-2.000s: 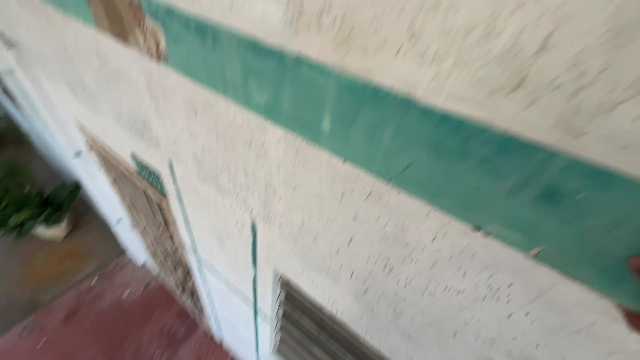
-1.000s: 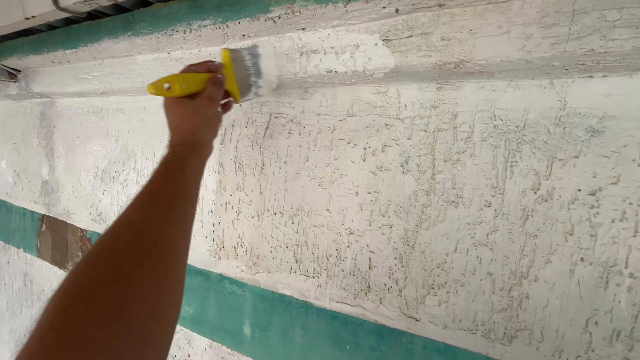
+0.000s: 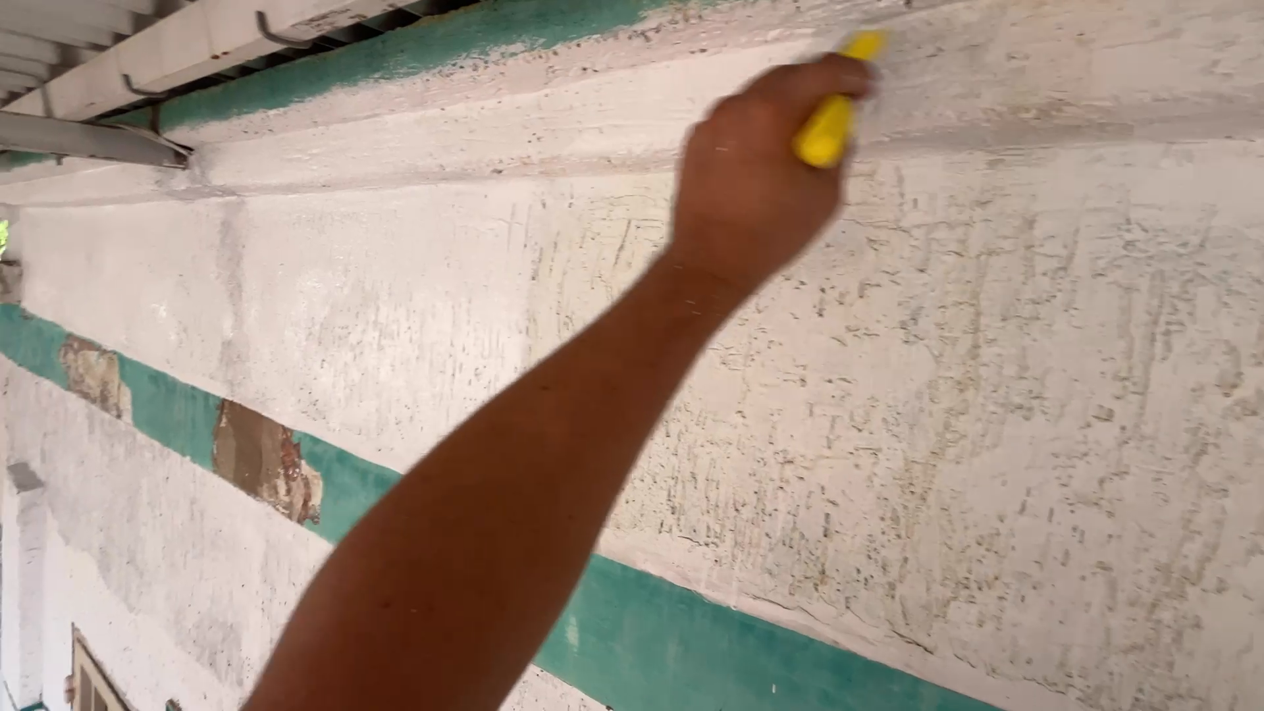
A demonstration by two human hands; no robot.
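Observation:
My left hand (image 3: 765,168) is raised high against the wall, its fingers closed around a paintbrush with a yellow handle (image 3: 825,130). Part of the yellow shows below the fingers and part above them; the bristles cannot be made out. Behind the hand is a whitish ledge or moulding (image 3: 592,123) that runs along the upper wall. Below it, the rough, pitted wall surface (image 3: 938,395) is cream on the right, with whiter paint (image 3: 395,296) on the left. My right hand is out of view.
A green band (image 3: 721,642) crosses the lower wall, with bare, chipped patches (image 3: 262,459) at the left. Another green strip (image 3: 415,59) runs under the corrugated roof (image 3: 59,39). A metal beam (image 3: 89,138) with a wire end juts in at upper left. A frame (image 3: 94,676) shows at lower left.
The view has swung up from the lower wall to the upper wall. Since one second ago, my left hand has moved right along the ledge with the brush, whose handle has turned from sideways to steeply slanted.

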